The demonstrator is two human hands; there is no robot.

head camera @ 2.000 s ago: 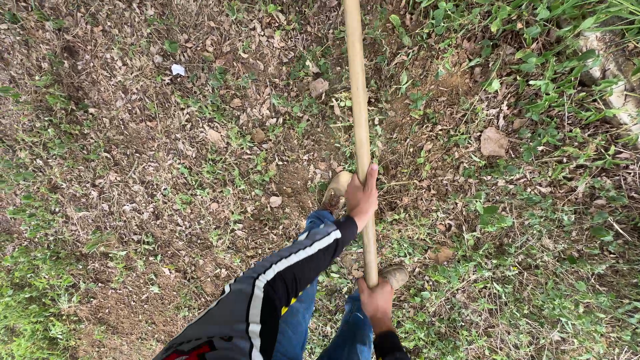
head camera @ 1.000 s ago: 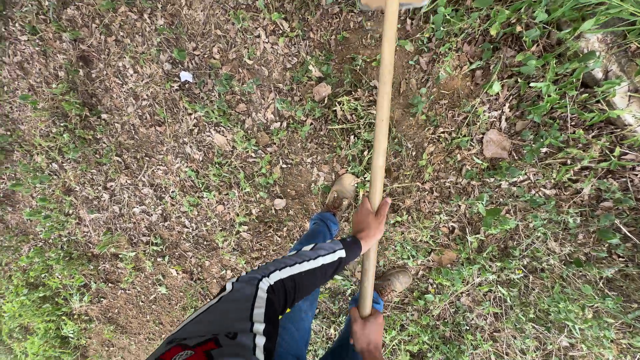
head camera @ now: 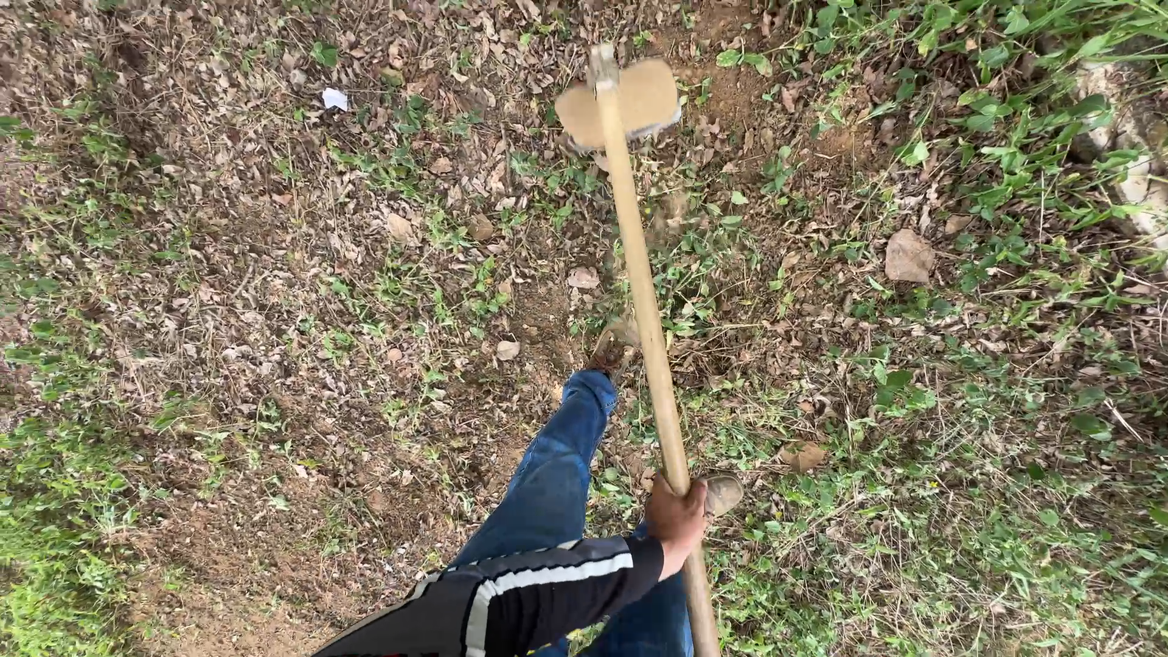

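My left hand [head camera: 676, 520], in a black sleeve with a white stripe, is closed around the lower part of a long wooden hoe handle [head camera: 646, 292]. At the handle's far end, near the top of the view, the wide, soil-coloured hoe blade [head camera: 643, 96] appears slightly blurred over the ground. The handle's near end runs out of the bottom edge. My right hand is out of view.
My shoes [head camera: 724, 495] stand on ground with dry leaves and low weeds. A flat stone [head camera: 909, 256] lies at right, a larger pale rock [head camera: 1141, 187] at the right edge, and a white scrap [head camera: 335, 99] at upper left.
The hoe blade, outside the view two seconds ago, has come into full view. My left hand has moved down toward the bottom edge, and my right hand has left the view.
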